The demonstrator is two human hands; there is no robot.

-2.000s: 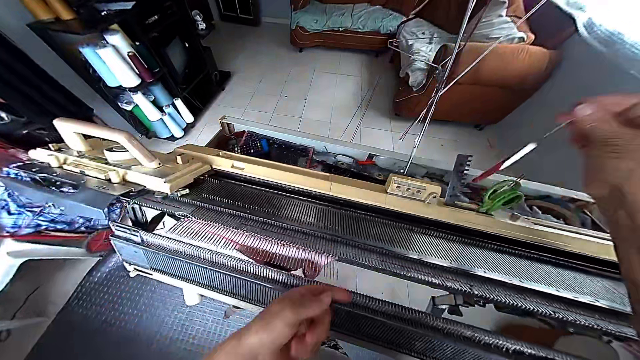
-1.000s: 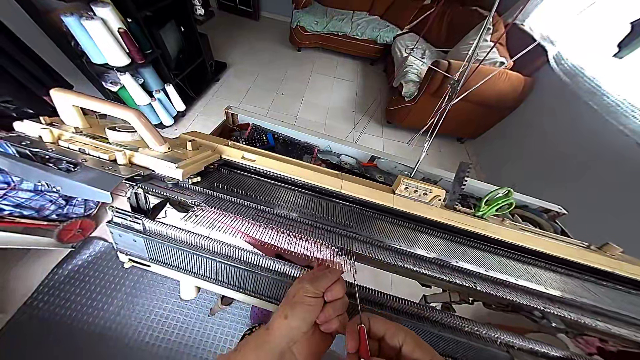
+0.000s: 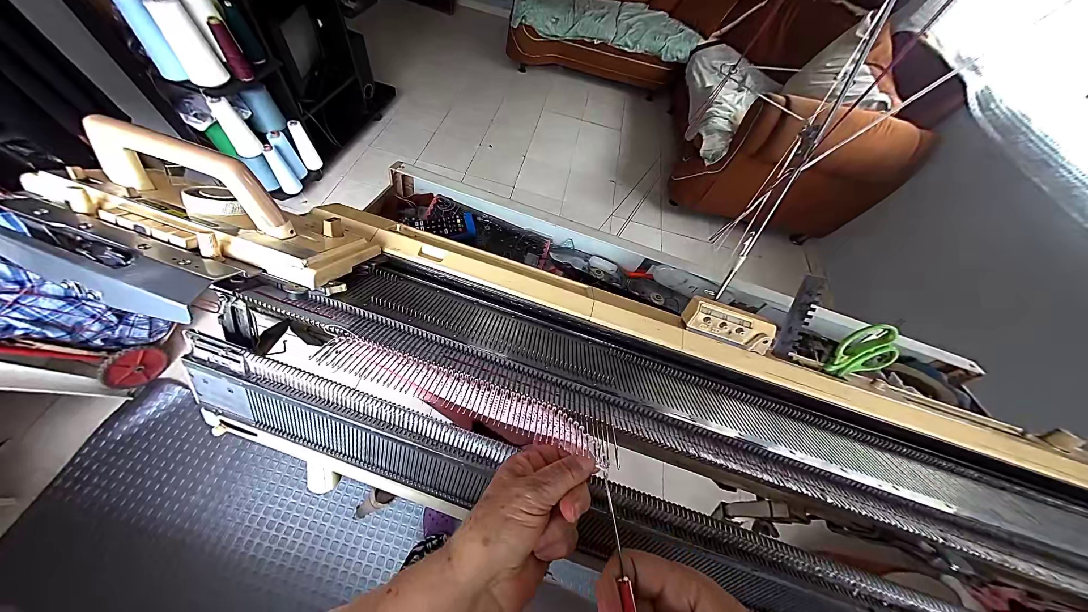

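My left hand pinches the right end of a pinkish knitted edge that hangs between the two needle beds of a knitting machine. My right hand, at the bottom of the view, holds a thin metal latch-type tool with a red handle. Its shaft points up to the stitches beside my left fingertips; the exact contact at the tip is too small to tell. Above the knitting runs the back needle bed. The front needle bed passes beneath my hands.
A cream carriage with a handle sits at the machine's left end. On the rear rail are a row counter and, beyond it, green scissors. Yarn mast rods rise behind. Yarn cones stand on a rack at upper left.
My right hand has come down from the upper right with the tool to the knitting. My left hand has closed on the knitted edge. Over the last second both have stayed nearly in place.
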